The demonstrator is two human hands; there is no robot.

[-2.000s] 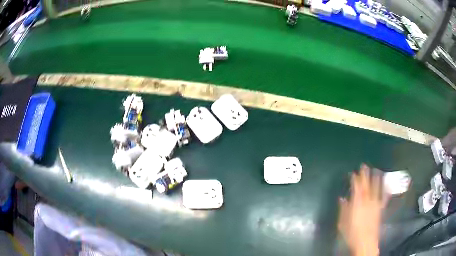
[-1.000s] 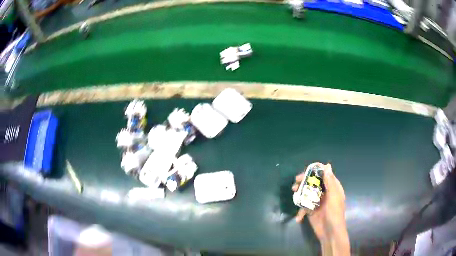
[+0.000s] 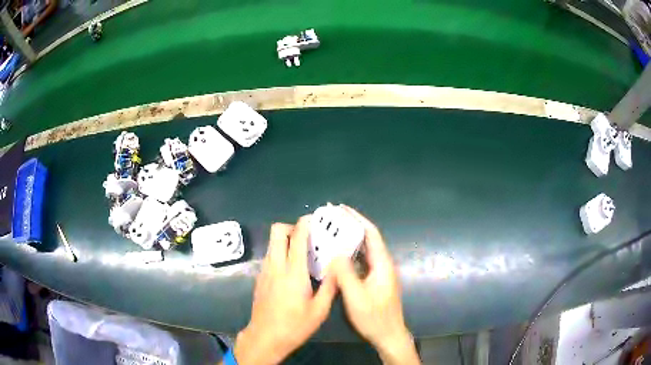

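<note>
A white adapter [image 3: 334, 235] with a slotted face turned up is held between both my hands above the near part of the dark green bench. My left hand [image 3: 289, 292] grips its left side, with a blue band at the wrist. My right hand [image 3: 371, 285] grips its right and near side, the thumb on the slotted face. The underside of the adapter is hidden, so I cannot tell whether it is fully closed. A white socket cover [image 3: 218, 242] lies to the left of my left hand.
A pile of inner assemblies and covers [image 3: 150, 182] lies left, with two covers [image 3: 243, 123] behind. A blue tray [image 3: 30, 201] and thin stick [image 3: 66, 242] are far left. White adapters [image 3: 598, 213] stand at right. The green belt [image 3: 400, 50] carries an assembly [image 3: 296, 47]. A lined bin [image 3: 107, 331] is below.
My left hand has come into view and onto the piece. My right hand has moved left in the picture. The held piece now shows its slotted face instead of its inner parts.
</note>
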